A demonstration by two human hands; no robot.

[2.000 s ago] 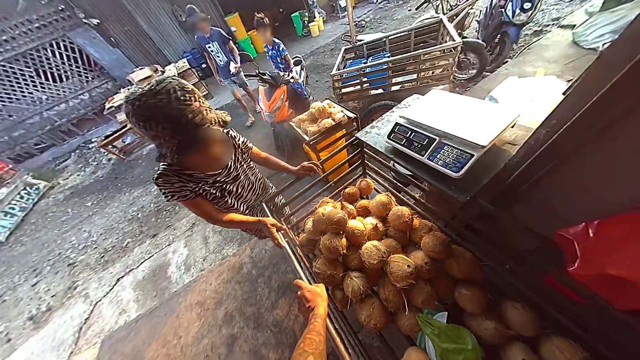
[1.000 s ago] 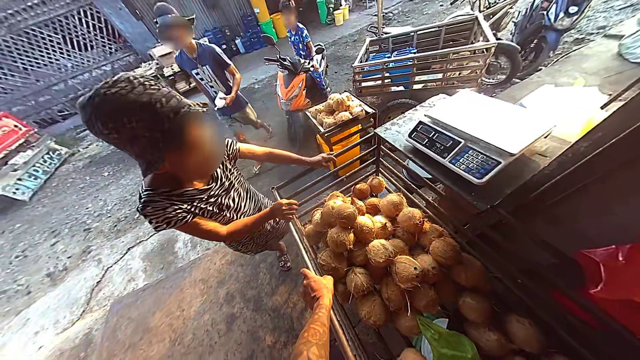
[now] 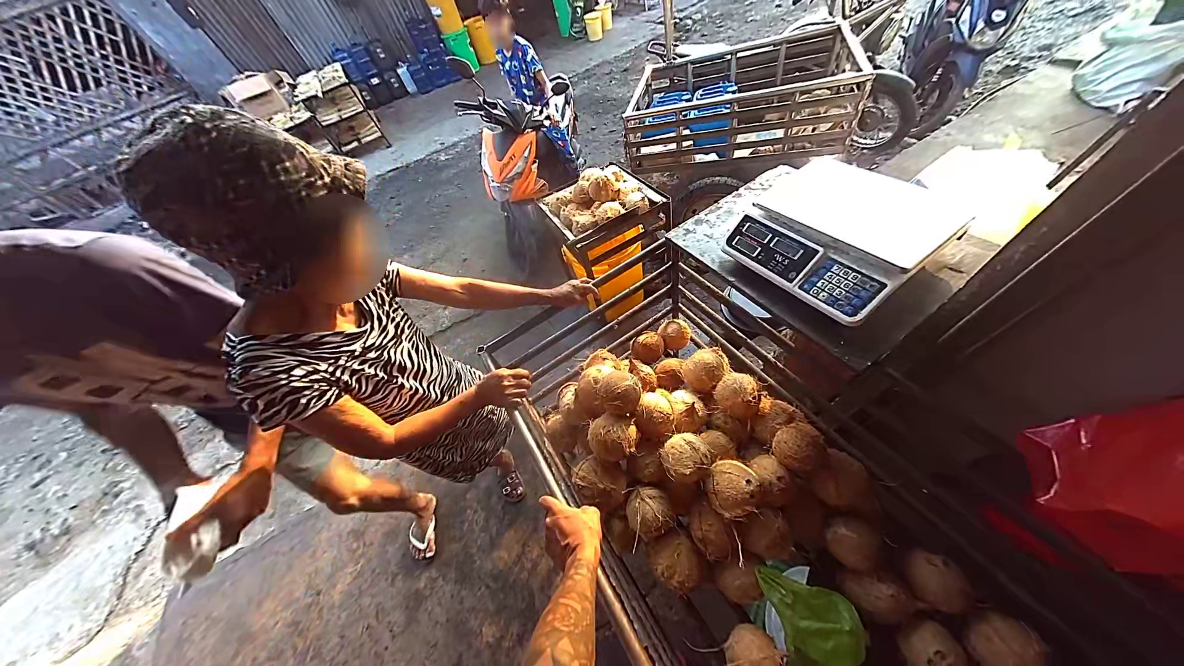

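A forearm with a tattoo comes up from the bottom edge, and its hand (image 3: 571,529), which I take for my left hand, is closed around the top rail of a metal rack (image 3: 618,606). Husked coconuts (image 3: 684,453) lie heaped inside the rack, right beside that hand. Among the lowest coconuts is a green plastic bag (image 3: 814,618). Across the rack a person in a zebra-striped dress (image 3: 365,370) has one hand on the same rail and the other at the rack's far side. My other hand is out of the picture.
A digital scale (image 3: 837,245) stands on a metal table (image 3: 694,217). Beyond it are a crate of coconuts (image 3: 597,199), a wooden cart (image 3: 749,120) and an orange motorcycle (image 3: 509,166). Another person (image 3: 111,324) bends at the left. A red plastic bag (image 3: 1110,481) hangs at the right.
The person in the dark shirt has come from the back to the left, behind the person in the striped dress. My hand still holds the rail.
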